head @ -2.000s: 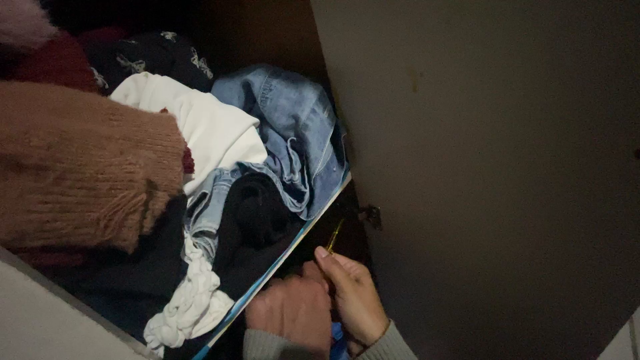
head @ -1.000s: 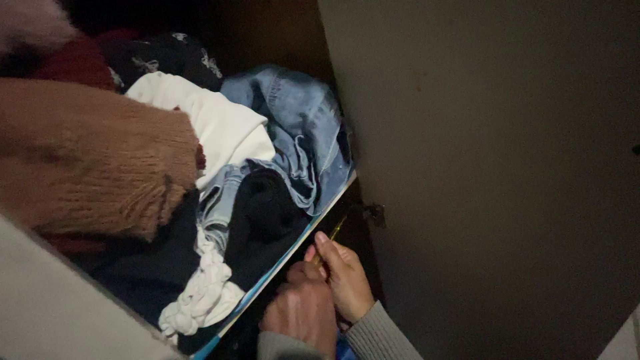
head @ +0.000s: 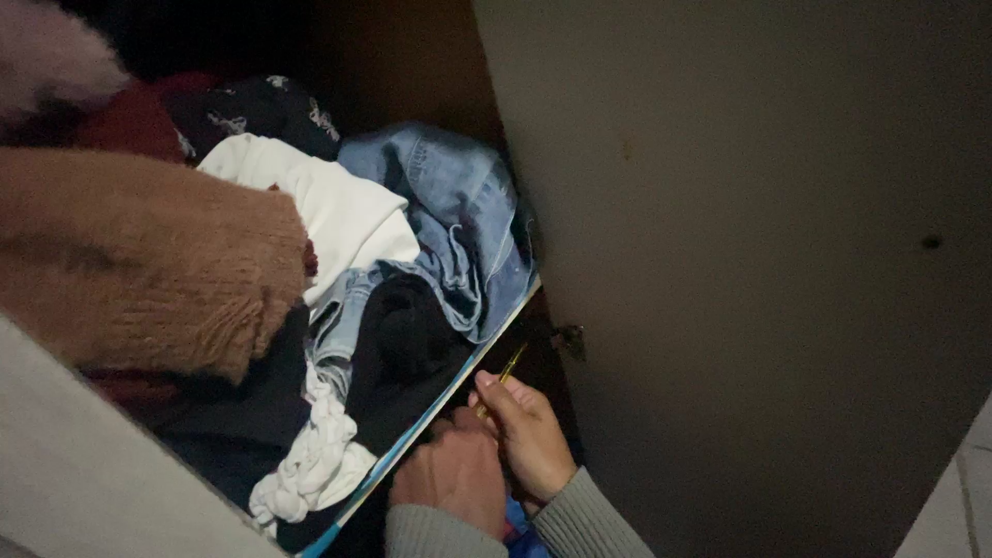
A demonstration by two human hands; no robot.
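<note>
My right hand (head: 531, 438) pinches a thin yellow tool, likely a screwdriver (head: 510, 366), between thumb and fingers; its tip points up and right toward a metal hinge (head: 571, 342) on the cabinet door. Beside it on the left, my left hand (head: 453, 471) is curled at the tool's lower end, knuckles up; its fingertips are hidden. Both hands are just below the shelf edge (head: 434, 411), in front of a dark gap.
On the shelf lie a brown knit sweater (head: 147, 256), a white cloth (head: 341, 209), blue jeans (head: 457, 194), a black garment (head: 403, 341) and a braided white cloth (head: 310, 465). The grey door panel (head: 736, 256) fills the right. Blue fabric (head: 523, 531) shows below my hands.
Since two seconds ago my left hand has come up closer around the tool's lower end. Between one second ago and now, the tool's tip has moved slightly off the hinge.
</note>
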